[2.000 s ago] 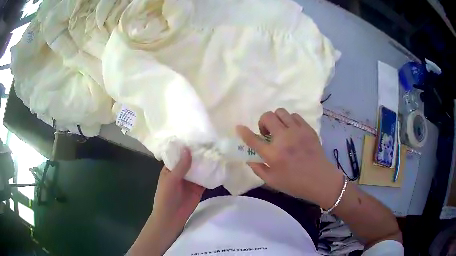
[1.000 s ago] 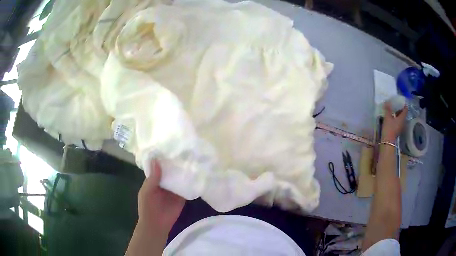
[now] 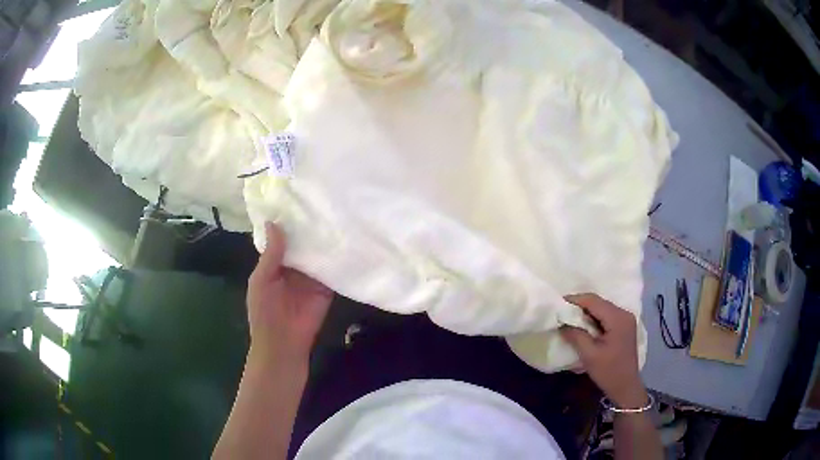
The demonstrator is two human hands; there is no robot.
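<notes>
A cream top (image 3: pixel 432 180) lies spread over the table's near edge, its lower edge hanging towards me. My left hand (image 3: pixel 292 292) grips its edge at the lower left, thumb on top and fingers beneath the cloth. My right hand (image 3: pixel 607 337) pinches the edge at the lower right between thumb and fingers. A white care label (image 3: pixel 281 155) shows on the left side of the top. Part of the fingers of both hands is hidden by cloth or blurred.
A crumpled garment pile (image 3: pixel 171 126) is at the upper left. On the grey table (image 3: pixel 701 117) at right are snips (image 3: pixel 683 313), a black loop (image 3: pixel 664 322), a tape measure (image 3: pixel 685 251), a phone-like rectangle (image 3: pixel 735 278) on brown card (image 3: pixel 710 337), a tape roll (image 3: pixel 775 271) and a blue bottle (image 3: pixel 779 184).
My right hand has come back from the bottles at the right to grip the top's edge. My left hand still holds the left edge, which is now raised and stretched out.
</notes>
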